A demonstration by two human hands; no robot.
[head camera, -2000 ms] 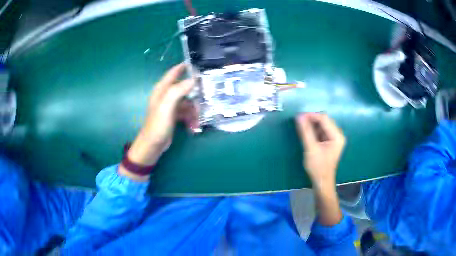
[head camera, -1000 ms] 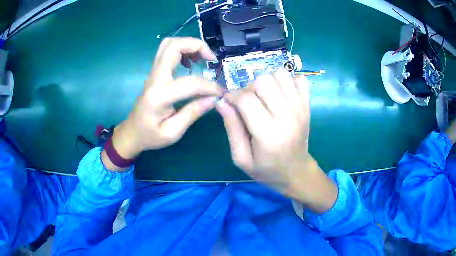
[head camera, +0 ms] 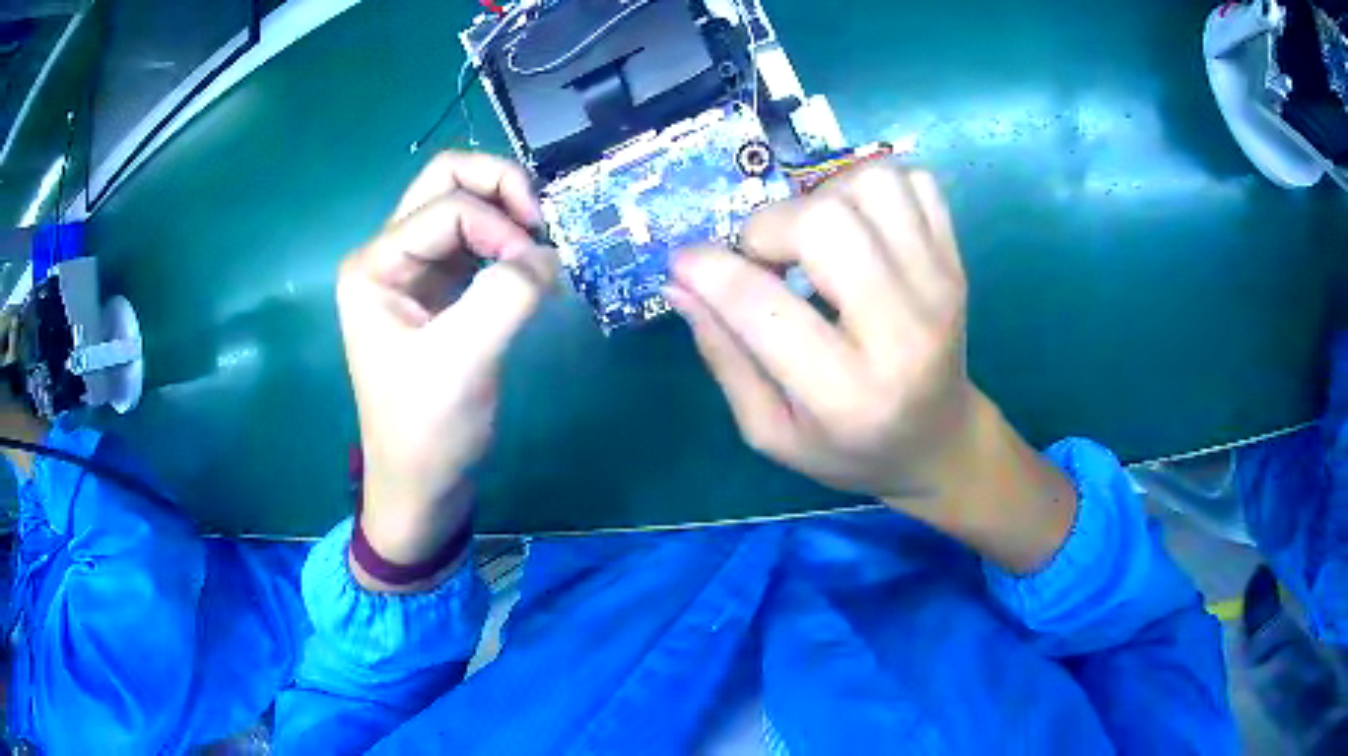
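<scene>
The open unit stands on the green bench, with a black inner block point(head camera: 614, 89) at the back and a blue circuit board point(head camera: 651, 214) at its near end. A small copper-dark ring point(head camera: 754, 157) sits at the board's right corner. My left hand point(head camera: 444, 273) is at the board's left edge, thumb and forefinger pinched together; what lies between the tips cannot be made out. My right hand point(head camera: 843, 318) is over the board's lower right, fingers curled and thumb near the forefinger; its fingertips are partly hidden. Yellow and orange wires point(head camera: 843, 163) stick out right, behind my right hand.
The green bench point(head camera: 1020, 296) has a curved pale rail point(head camera: 222, 111) along its back left. Another unit on a white base point(head camera: 1249, 96) stands at the far right, one point(head camera: 111, 355) at the far left. Blue sleeves of people show on both sides.
My hands have moved apart from their meeting point in front of the board, to its left edge and lower right. The view has turned, so the unit appears tilted and further left.
</scene>
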